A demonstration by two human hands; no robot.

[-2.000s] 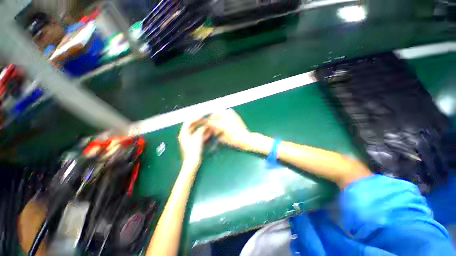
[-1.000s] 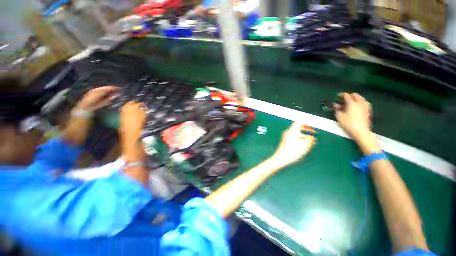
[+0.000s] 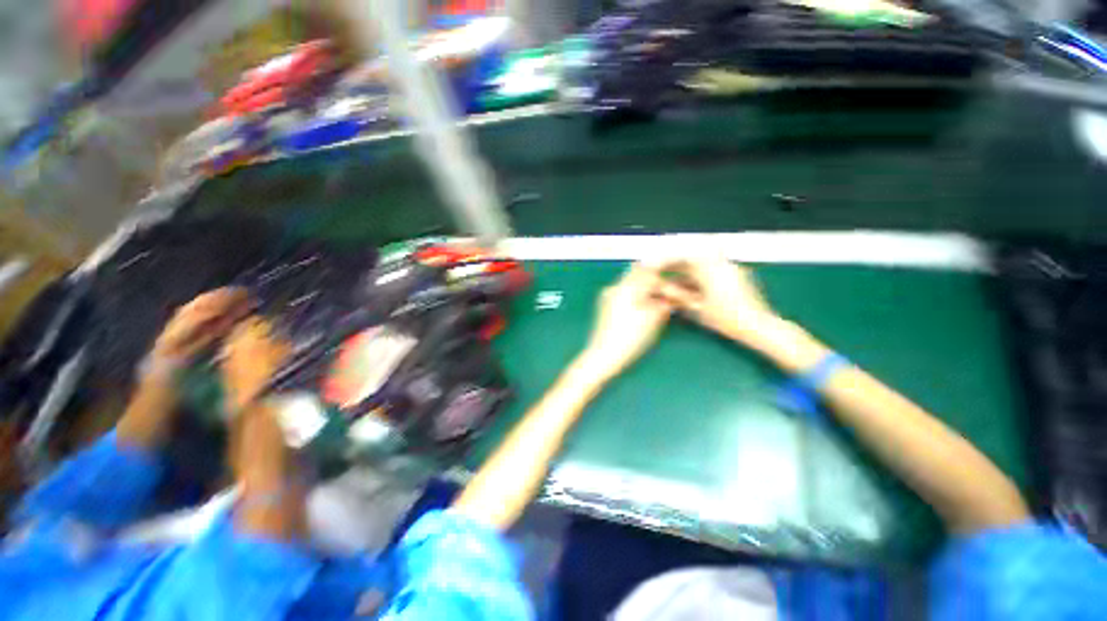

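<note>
My left hand point(image 3: 629, 318) and my right hand point(image 3: 719, 298) meet above the glossy green mat point(image 3: 728, 400), just nearer than the white strip point(image 3: 850, 249). Their fingertips come together around something small and dark that is mostly hidden and blurred; which hand grips it cannot be told. A blue wrist strap point(image 3: 816, 381) is on my right wrist. A small pale scrap point(image 3: 549, 298) lies on the mat left of my hands.
A red-edged bin of dark items point(image 3: 425, 352) stands at left, beside another person's hands point(image 3: 231, 340). A grey upright point(image 3: 437, 121) rises behind it. The dark green conveyor point(image 3: 656, 182) runs beyond the strip. A black tray point(image 3: 1068, 376) is at far right.
My right hand has come back from over the conveyor to meet my left hand. The view has swung right, and the black tray shows again at the right edge.
</note>
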